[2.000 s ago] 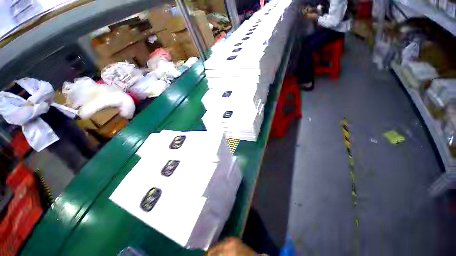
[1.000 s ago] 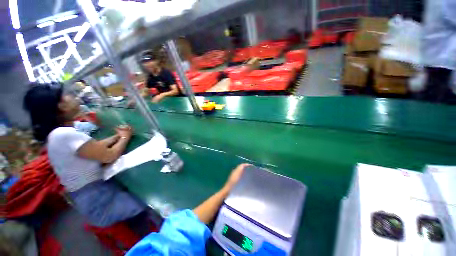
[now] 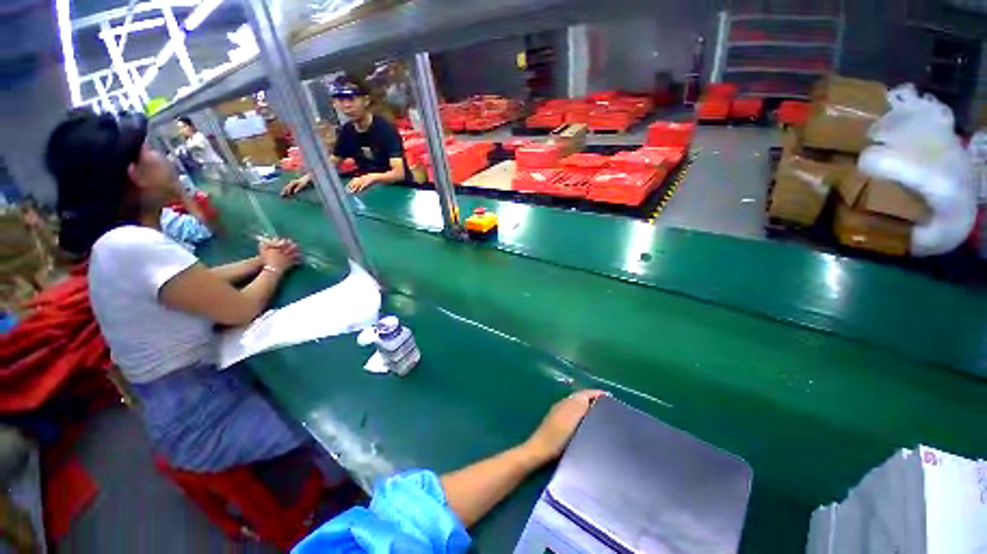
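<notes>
My left hand [image 3: 565, 424], coming out of a blue sleeve, rests at the far left corner of the digital scale [image 3: 652, 476]. Its fingertips lie at the pan's edge, and I cannot tell whether they grip it. The scale has a flat silver-grey pan; its pale front is cut off by the bottom edge, so the digits are hidden. A stack of white smartwatch boxes [image 3: 871, 509] stands right of the scale, cut off at the lower right. My right hand is out of the picture.
The green conveyor bench [image 3: 693, 325] runs across. Clear bottles [image 3: 396, 344] and a white sheet [image 3: 314, 316] lie left of the scale, near a seated person. A metal post [image 3: 308, 141] rises there. An emergency stop button [image 3: 481, 222] is on the far side. Another person sits across the bench.
The view has shifted, so the scale and box stack now sit lower and farther right. The scale's lit digits have left the picture. My left hand remains at the scale's corner.
</notes>
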